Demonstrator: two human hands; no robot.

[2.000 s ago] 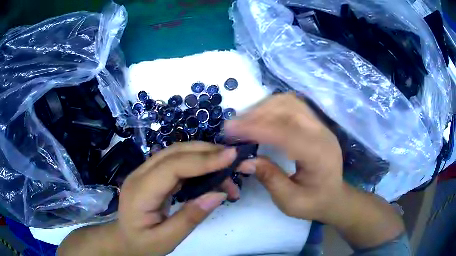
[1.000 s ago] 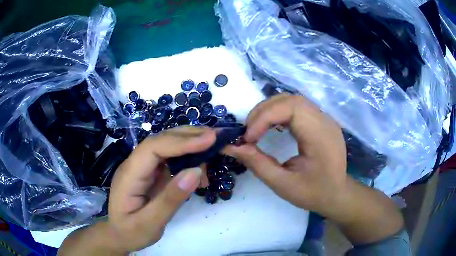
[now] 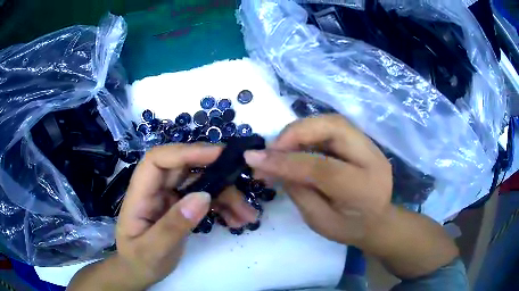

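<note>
My left hand (image 3: 165,210) holds a black plastic housing (image 3: 223,166) between thumb and fingers, above the pile of caps. My right hand (image 3: 336,182) is at the housing's right end, with a fingertip touching it. Whether the right hand also holds a cap cannot be told. The round caps (image 3: 214,134), dark with shiny rims, lie in a loose pile under and behind the housing, partly hidden by my hands. One cap (image 3: 244,96) lies apart at the back.
The white pad (image 3: 273,261) lies under the pile. A left clear plastic bag (image 3: 62,62) and a right clear plastic bag (image 3: 364,91) hold black housings. A green surface (image 3: 182,42) is behind the pad.
The housing has turned and tilted up in my left hand. My right hand has come down onto its end, its index finger now extended against it.
</note>
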